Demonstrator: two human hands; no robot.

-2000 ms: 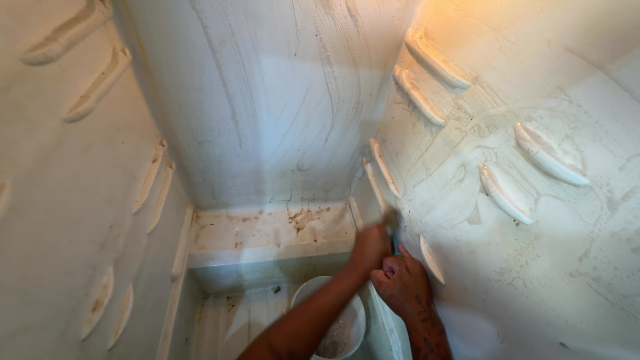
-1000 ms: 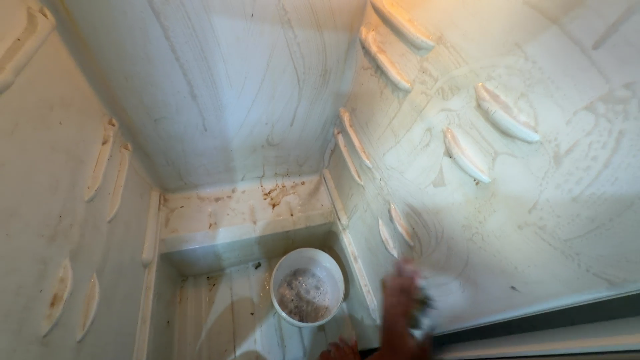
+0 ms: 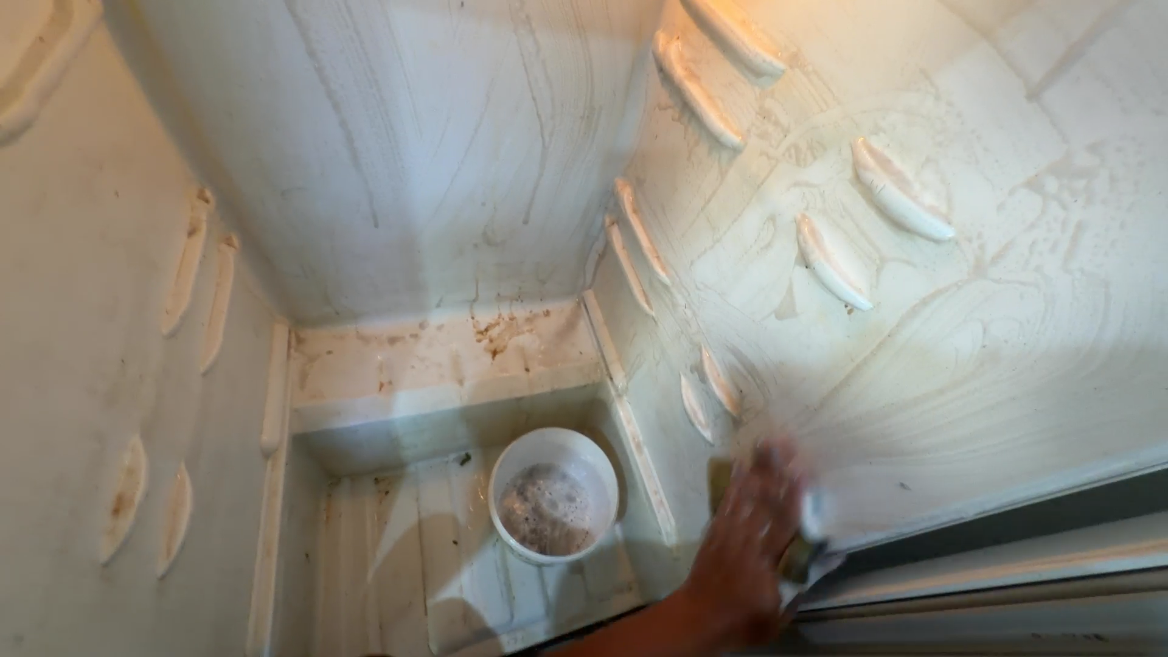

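My right hand [image 3: 748,534], blurred, presses a foamy sponge [image 3: 797,558] against the white plastic right wall [image 3: 912,383] of what looks like a refrigerator interior. Parts of the sponge show on both sides of the fingers, and white suds cling at its right side. Curved smears mark the wall around and above the hand. Left of it, a round white tub [image 3: 506,529] of cloudy, sudsy water stands on the ribbed floor [image 3: 383,566] of the recess. My left hand is out of view.
Moulded shelf supports stick out from the right wall [image 3: 830,265] and left wall [image 3: 187,274]. Brown stains mark the back ledge [image 3: 438,356]. A dark gap and door-side edge [image 3: 1004,566] run along the lower right.
Two seconds ago both hands were together near the lower supports by the back corner; now one hand works lower on the right wall. The view has shifted, showing more of the tub.
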